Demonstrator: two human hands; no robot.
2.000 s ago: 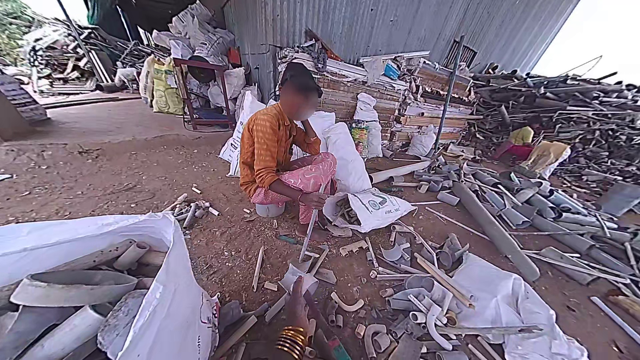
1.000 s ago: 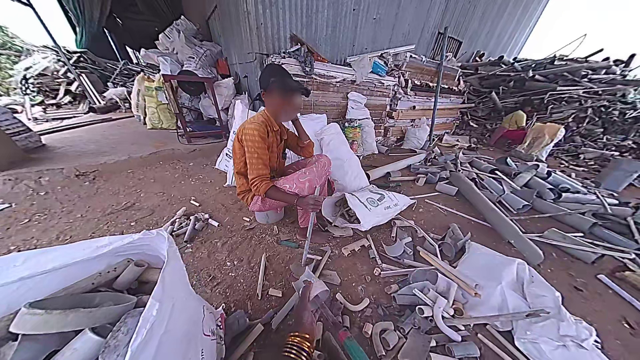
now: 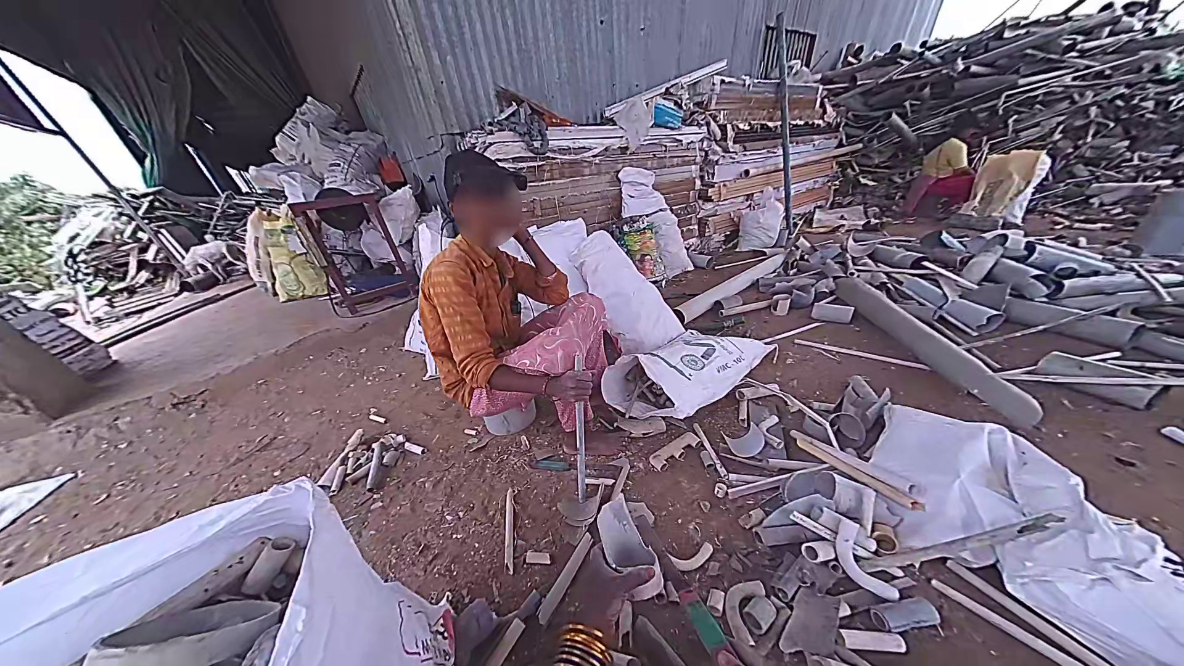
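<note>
My left hand [image 3: 601, 587], with gold-coloured bangles at its wrist, is at the bottom centre, its thumb against a curved grey plastic pipe piece [image 3: 625, 541]. Just right of it a long tool with a green handle [image 3: 705, 629] slants down to the bottom edge; only a sliver of my right hand [image 3: 727, 658] shows at the handle's end. Pipe scraps and a white elbow pipe [image 3: 856, 564] lie to the right. In front squats another person [image 3: 476, 305] in an orange shirt, one hand on an upright metal rod [image 3: 580, 435], whose flat, wide end rests on the soil.
An open white sack [image 3: 342, 564] of pipe pieces stands at lower left. Beside the squatting person lies another sack [image 3: 698, 370]. A white sheet [image 3: 999, 481] and a long grey pipe [image 3: 934, 351] lie at right. Behind are stacked slats [image 3: 592, 180] and a pipe heap [image 3: 1045, 102].
My left hand has closed on the curved pipe piece; two seconds ago its fingers were extended beside it. The other person remains squatting with the rod. The view has shifted slightly.
</note>
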